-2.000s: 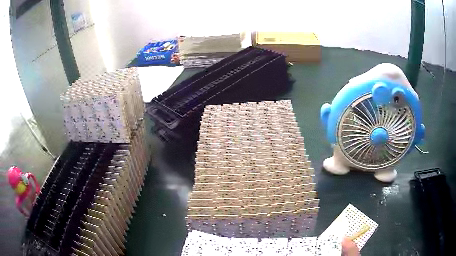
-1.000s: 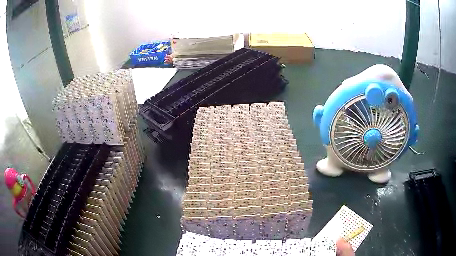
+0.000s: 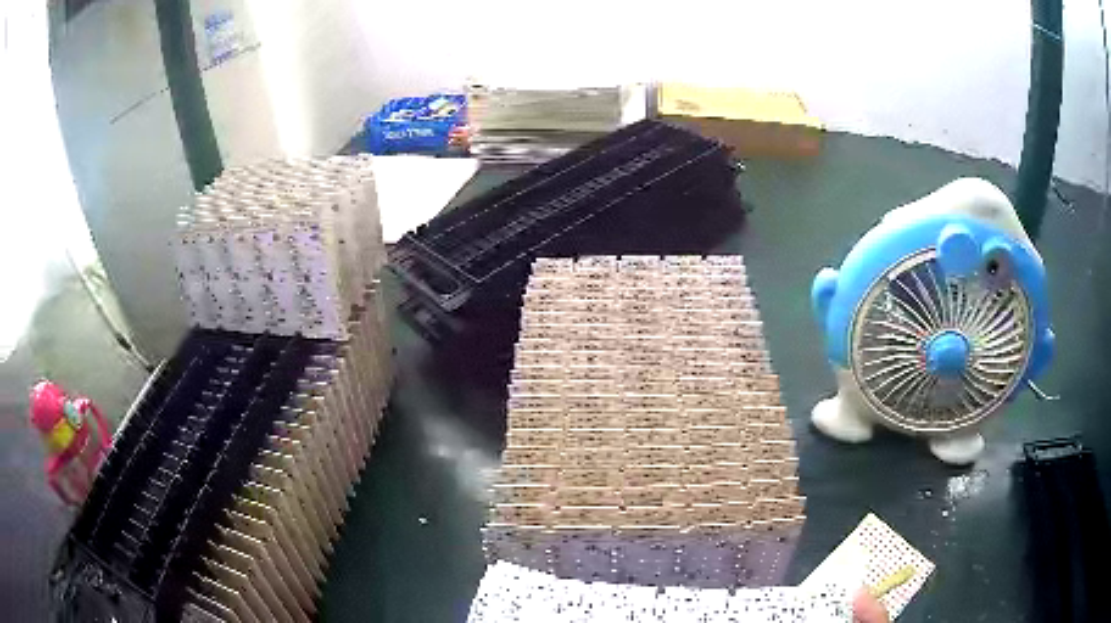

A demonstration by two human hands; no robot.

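A white PCB panel with rows of small dark marks lies across the bottom edge of the view, in front of the stack of PCB panels. Only a fingertip of my right hand shows, at the panel's right end; the rest is cut off by the bottom edge. A pale dotted card with a small yellow strip on it lies just beyond that fingertip. My left hand is out of the picture.
A loaded black rack stands at left, with more panels behind. Black slotted trays, a cardboard box and a blue box are at the back. A desk fan and a black rack are at right.
The whole view has shifted with my head, so things sit further right than a second ago. The panel and my right fingertip keep nearly the same place beside the stack and card.
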